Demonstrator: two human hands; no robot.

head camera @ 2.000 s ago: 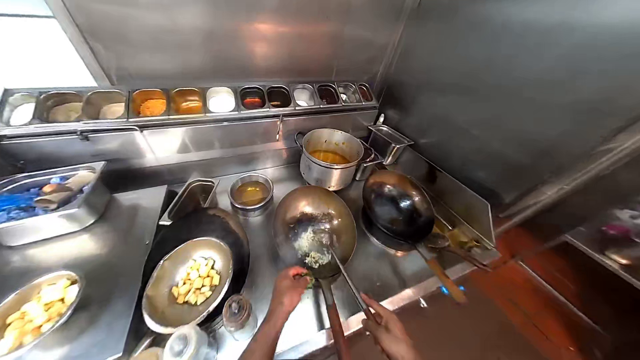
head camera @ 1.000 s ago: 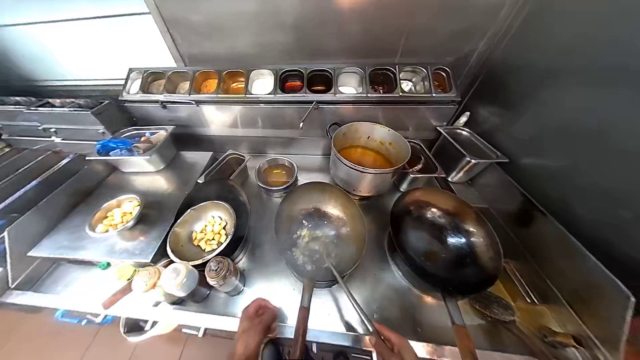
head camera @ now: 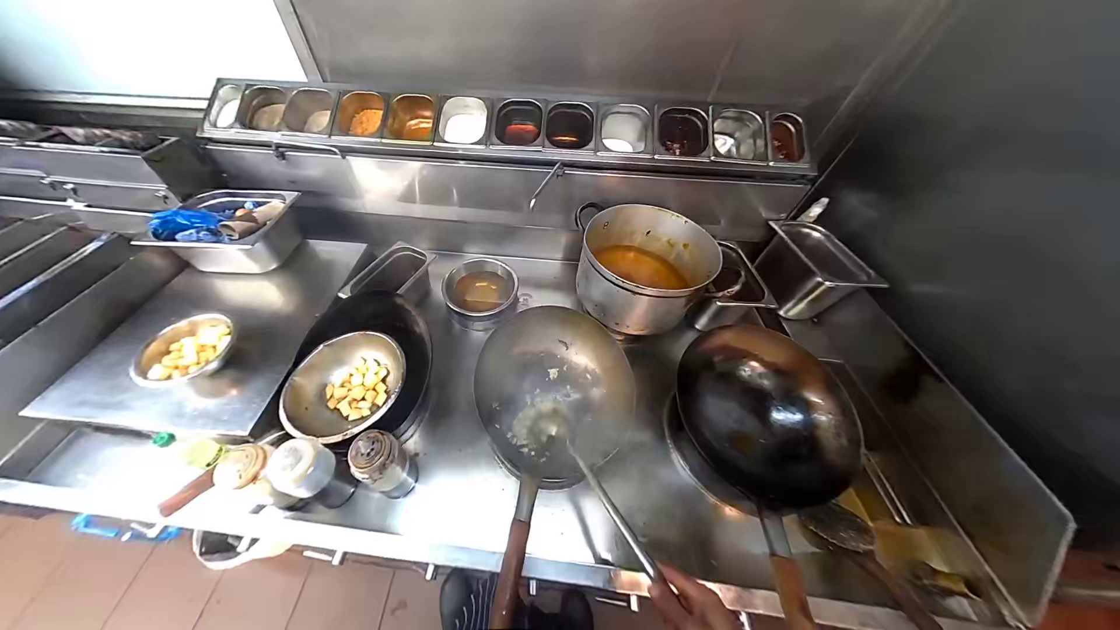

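My right hand (head camera: 691, 604) grips the handle of a long metal ladle or turner (head camera: 617, 512) at the bottom edge of the view. The tool's far end lies among pale minced bits (head camera: 538, 424) in a steel wok (head camera: 595, 367). That wok rests on a burner, with its wooden-tipped handle (head camera: 511, 569) pointing toward me. My left hand is out of view. To the right, a dark wok (head camera: 761, 420) sits tilted on another burner. Behind the middle wok stands a large metal pot (head camera: 637, 306) of orange liquid.
A bowl (head camera: 302, 398) of fried cubes rests in a black wok (head camera: 407, 328), behind seasoning jars (head camera: 382, 464). Another bowl (head camera: 140, 372) of cubes is on the left. A small pot (head camera: 481, 319) of liquid and a rail of condiment pans (head camera: 507, 153) are behind. A skimmer (head camera: 836, 525) lies at right.
My left hand, seen near the middle wok's handle before, has gone out of view. The pale bits lay more gathered two seconds ago. The view has shifted.
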